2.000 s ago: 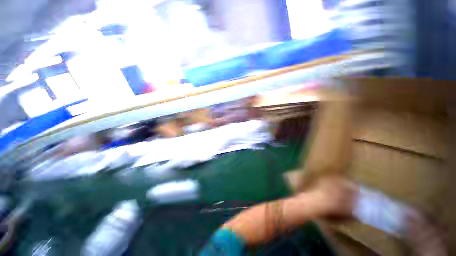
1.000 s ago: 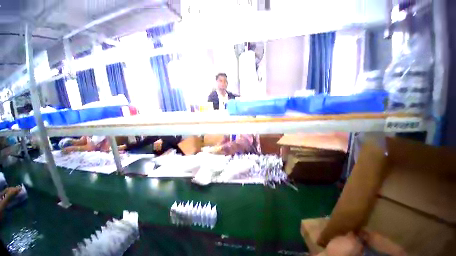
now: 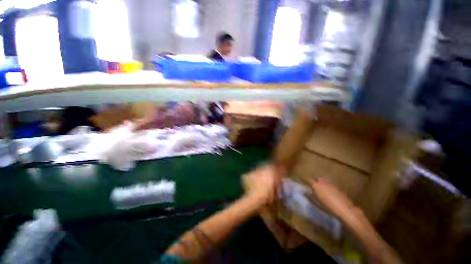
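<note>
An open brown carton [image 3: 346, 149] stands tilted at the right, flaps up. A blurred white row of pieces [image 3: 310, 206] lies at its near opening, between my hands. My left hand [image 3: 263, 183] is at the carton's left edge, touching the left end of this row; the blur hides the exact grip. My right hand [image 3: 325, 193] reaches over the carton at the row's right part, fingers blurred. Another white row [image 3: 143, 194] lies on the green belt, and a larger white bundle [image 3: 35, 237] lies at the lower left.
White tangled items [image 3: 129, 145] lie across the green belt [image 3: 206, 167]. Flattened brown cartons [image 3: 250, 124] are stacked behind. An overhead shelf [image 3: 129, 94] carries blue bins [image 3: 196, 69]. A person [image 3: 223, 47] is beyond it. More brown cardboard [image 3: 434, 216] is at the lower right.
The view has swung to the right, so the carton appears nearer the middle. Both my hands and forearms now show, with a white row between them at the carton.
</note>
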